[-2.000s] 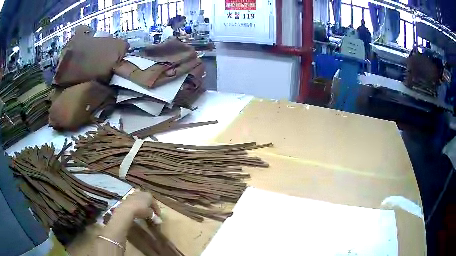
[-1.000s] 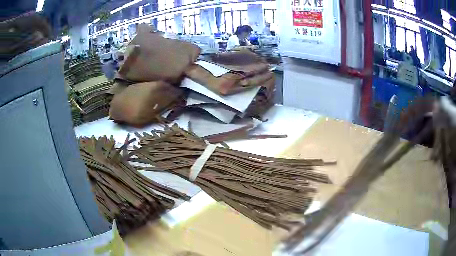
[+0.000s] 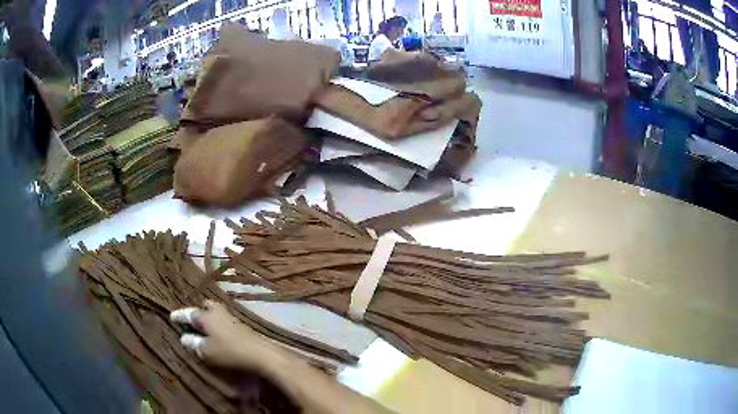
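Many narrow brown straps lie in a loose heap (image 3: 133,283) at the left of the bench. What looks like my right hand (image 3: 214,335), with white coverings on the fingertips, reaches in from the lower right and rests on this heap. Its fingers point left. The underside of the hand is hidden, so I cannot tell if it grips any straps. A second strap bundle (image 3: 469,299) lies to its right, held round by a pale band (image 3: 372,275). My left hand is not in view.
Large brown pieces (image 3: 259,77) with white sheets are piled behind the straps. A white sheet (image 3: 647,376) lies at the lower right on the tan board (image 3: 639,218). A grey-blue cabinet side (image 3: 24,323) stands close at left. A person (image 3: 387,40) sits far back.
The view has turned left. The straps seen swinging at the right a second ago are gone from there, and a hand is now on the left heap.
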